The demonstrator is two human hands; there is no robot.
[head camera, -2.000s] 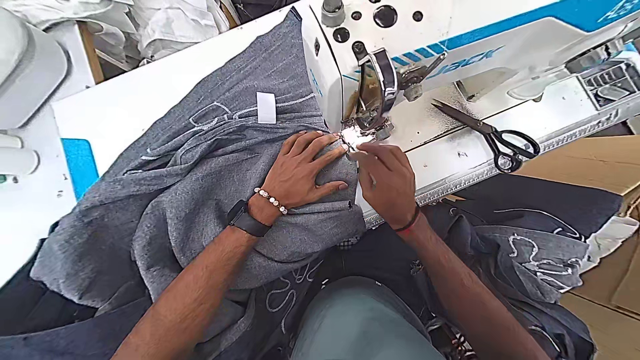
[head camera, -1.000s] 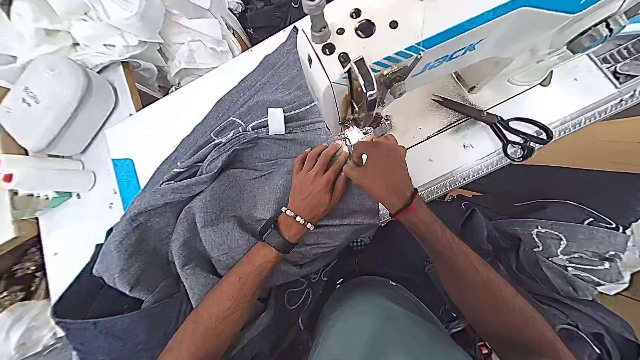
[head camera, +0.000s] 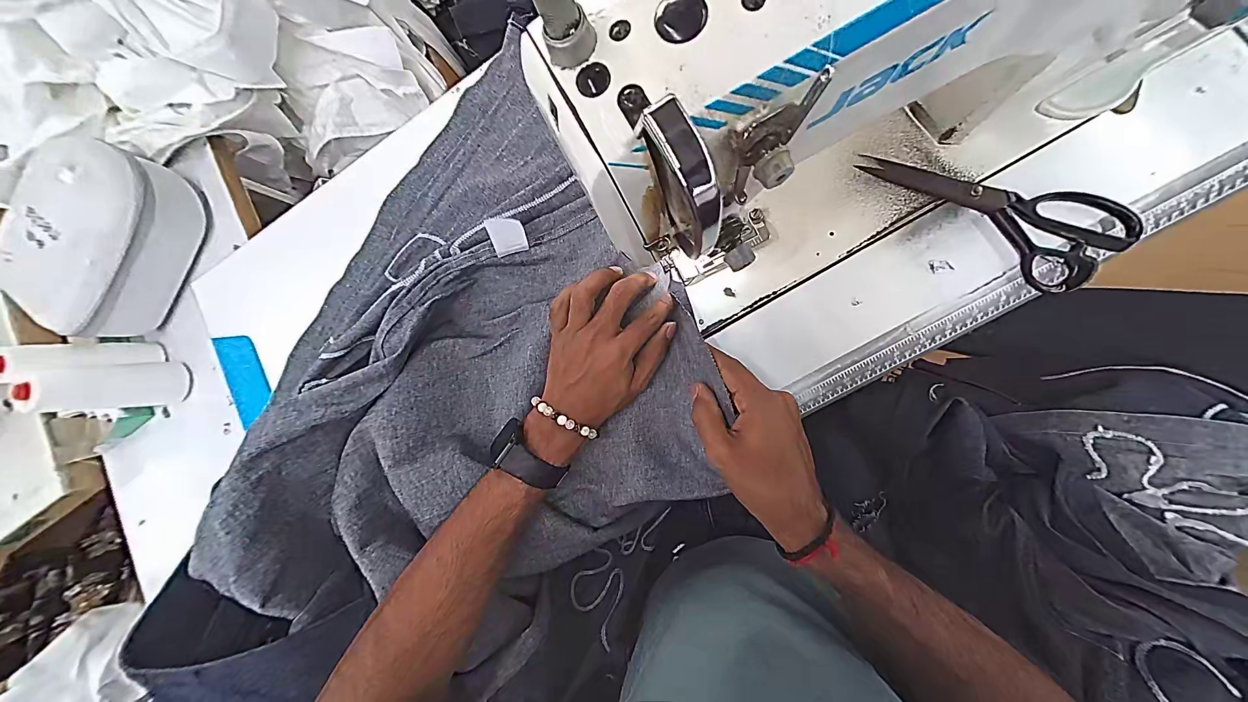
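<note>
Grey-blue woven fabric (head camera: 468, 390) lies bunched across the left part of a white Jack sewing machine's bed, its corner near the needle area (head camera: 678, 263). My left hand (head camera: 604, 341) rests flat on the cloth, fingertips beside the presser foot, on a small pale piece at the edge. Lower right, my right hand (head camera: 765, 444) pinches the cloth's right edge between thumb and fingers. A small white label (head camera: 506, 236) lies on the fabric above and left of my left hand. The presser foot itself is partly hidden by the machine's guard (head camera: 682, 175).
Black-handled scissors (head camera: 1014, 210) lie on the machine bed at right, by a measuring tape (head camera: 975, 307) along the front edge. Thread cones (head camera: 107, 385) and a white container (head camera: 97, 239) stand left. White cloth (head camera: 234, 78) is heaped behind; dark garments (head camera: 975, 487) hang at right.
My right hand has moved from beside the presser foot down to the fabric's right edge. My left hand stays on the cloth near the needle area. The view has shifted somewhat.
</note>
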